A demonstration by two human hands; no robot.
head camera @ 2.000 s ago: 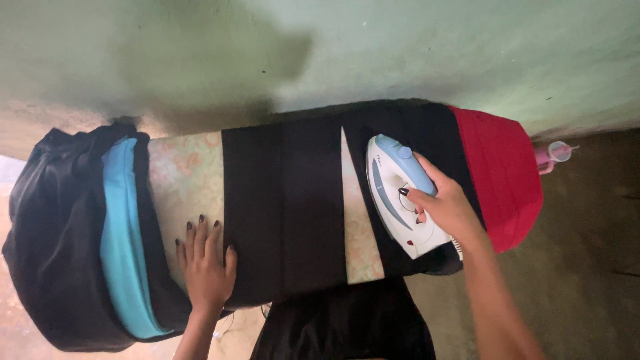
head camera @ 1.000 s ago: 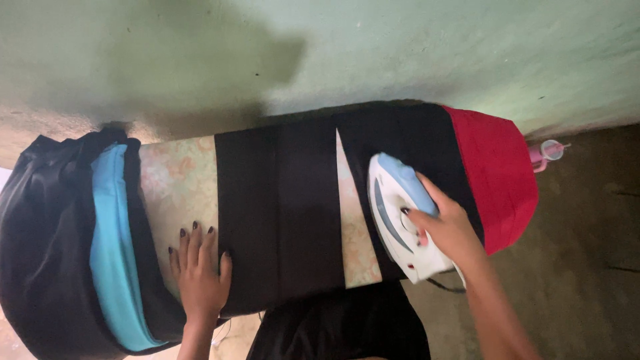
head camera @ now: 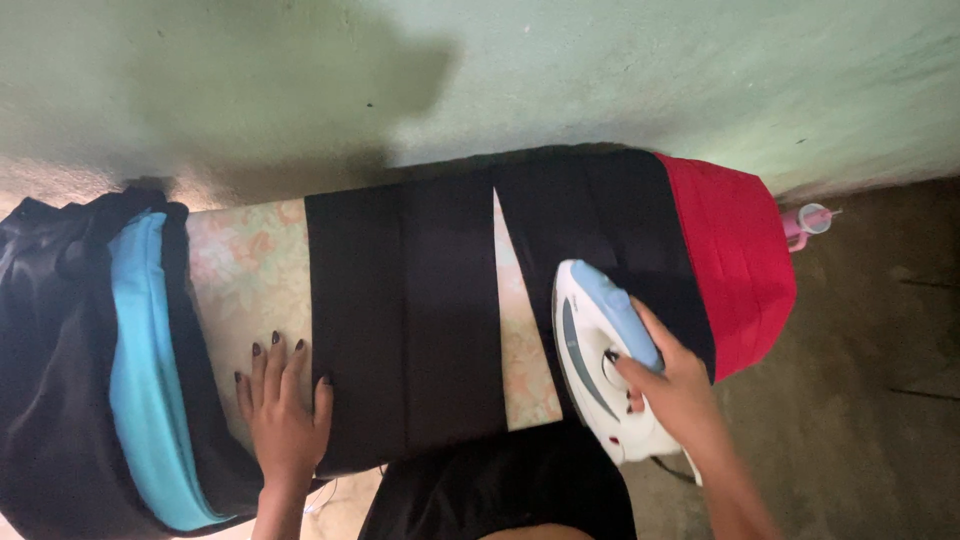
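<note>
My right hand (head camera: 667,375) grips the blue handle of a white clothes iron (head camera: 592,360), whose tip points up toward the wall. The iron is over the near part of a black fabric piece (head camera: 600,217) on the ironing board. A narrow wedge of the floral board cover (head camera: 247,262) shows between this piece and another flat black fabric piece (head camera: 405,322) to the left. My left hand (head camera: 289,427) lies with fingers spread on the floral cover, its thumb at the left edge of that second piece.
Bunched black cloth (head camera: 45,360) and a folded light-blue cloth (head camera: 146,375) lie at the board's left end. Red fabric (head camera: 739,262) covers the right end. Beyond it stands a pink tumbler (head camera: 806,225) with a straw. A green wall (head camera: 570,82) runs along the far side.
The iron in my right hand has moved toward the board's near edge. My left hand stays in about the same place beside the black fabric.
</note>
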